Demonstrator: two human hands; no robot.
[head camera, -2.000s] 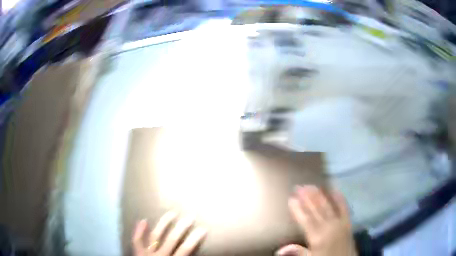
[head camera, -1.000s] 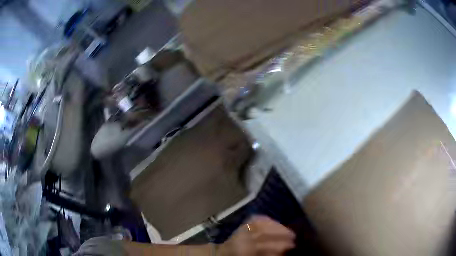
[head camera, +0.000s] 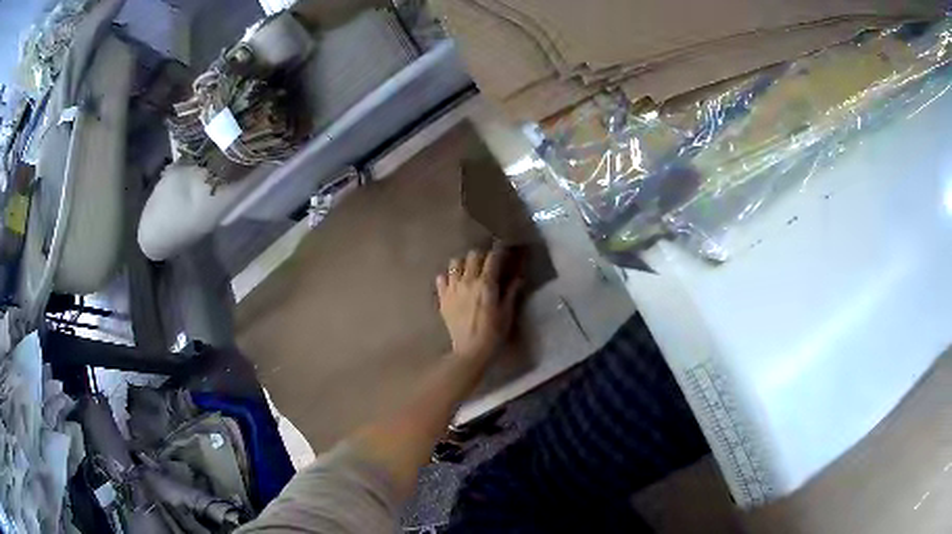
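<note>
My left hand (head camera: 475, 302), with a ring on one finger, lies palm down with its fingers spread on a brown garment panel (head camera: 344, 302). The panel lies on a light board to my left. A smaller brown piece with angled corners (head camera: 493, 198) lies on the panel just beyond my fingertips. Another brown cloth (head camera: 887, 485) is at the lower right on the white machine table (head camera: 825, 334). My right hand is out of the picture.
A stack of brown panels (head camera: 679, 42) and a shiny plastic-wrapped edge strip (head camera: 720, 156) border the table. A tied bundle with a white tag (head camera: 235, 120) sits behind the board. Dark-clothed legs (head camera: 585, 428) are below. Cloth pieces (head camera: 188, 459) hang at the lower left.
The view has swung left from the machine table. My left hand has moved from low in the picture up onto the panel at the left, and its fingers have spread. My right hand has left view.
</note>
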